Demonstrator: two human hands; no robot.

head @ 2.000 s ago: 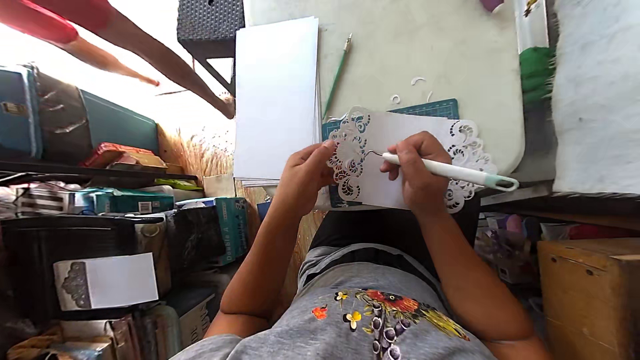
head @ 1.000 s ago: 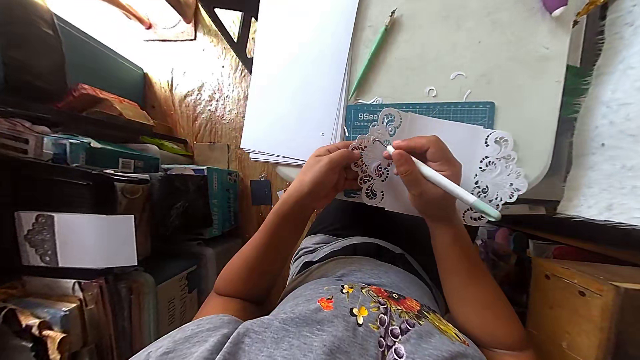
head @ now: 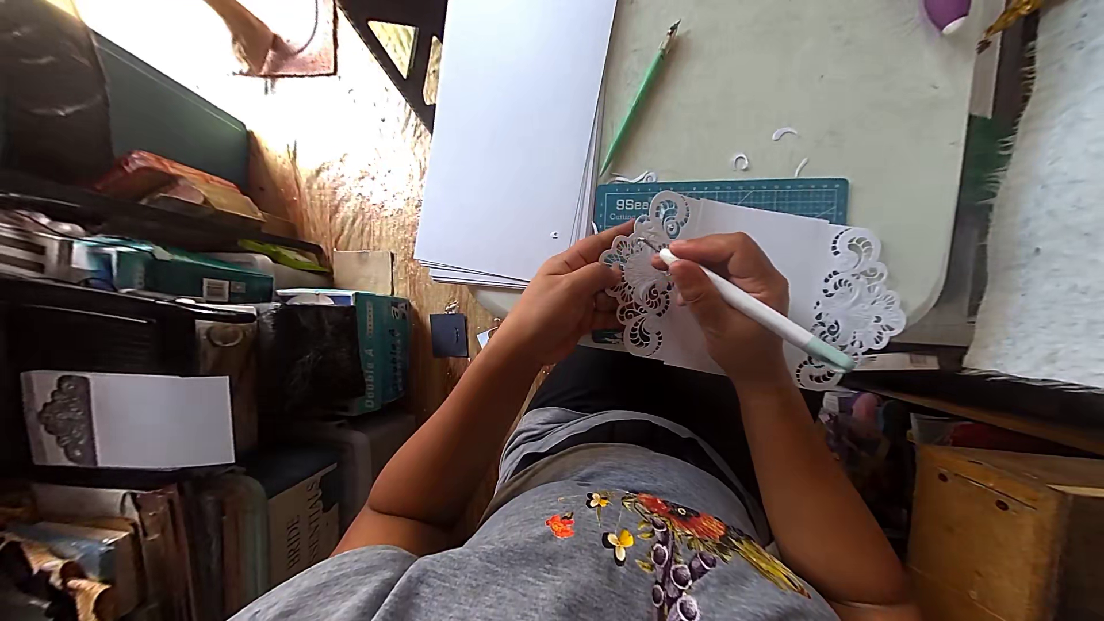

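Note:
A white paper card with lacy cut-out ends lies over the near part of a teal cutting mat. My left hand pinches the card's left lacy edge. In my right hand is a white weeding tool with a pale green end; its thin metal tip touches or hovers just over the left lacework, which I cannot tell. Small curled paper scraps lie beyond the mat. A green craft knife rests on the table beside the paper stack.
A stack of white sheets covers the table's left part. Rough-edged white cloth or paper hangs at the right. Boxes and books crowd the left shelves, where another lacy card stands. A wooden cabinet is at lower right.
The tool in my right hand has turned to a steeper slant, its green end now lower. A person's legs seen at upper left two seconds ago are out of view. The view has shifted.

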